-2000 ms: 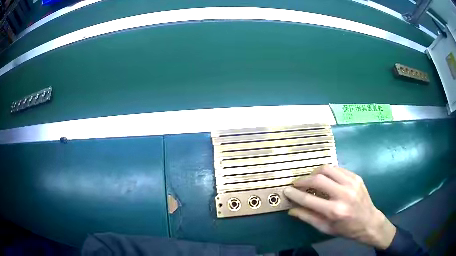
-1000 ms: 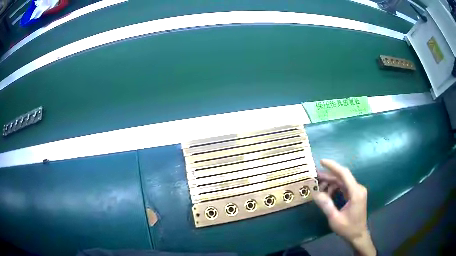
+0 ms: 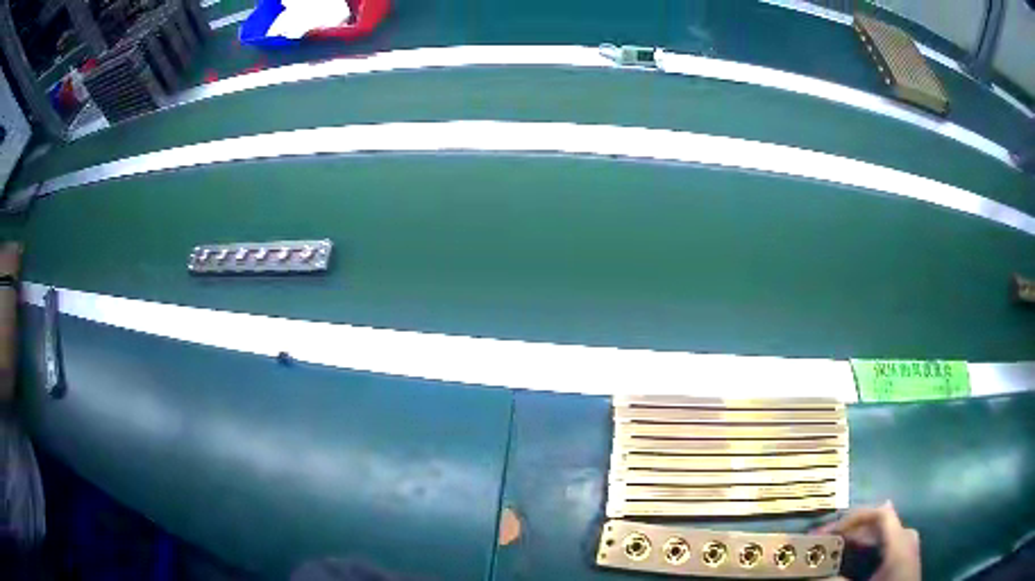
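A bronze cover plate [image 3: 720, 552] with a row of dark-ringed round holes lies at the bench's near edge. Just beyond it is a block of stacked gold jig plates [image 3: 730, 456], seen as parallel strips with dark gaps. My right hand [image 3: 883, 542] is at the cover plate's right end, partly cut off by the lower edge; its fingertips are by the plate's end, and whether they grip it is unclear. My left hand is not in view. A silvery grey fixture [image 3: 260, 258] with small round parts lies on the green belt at left.
A green label [image 3: 911, 380] is on the white rail. Another bronze piece [image 3: 1023, 288] is cut off at the right edge. Farther off are a ribbed brown-gold stack [image 3: 900, 62], a small green device [image 3: 637, 55], red and blue bins [image 3: 267, 23] and dark racks [image 3: 118, 84].
The view has swung left, so the plates appear lower right. The cover plate now shows a gap from the stack. My right hand has gone from beside the plate's right end to close against it.
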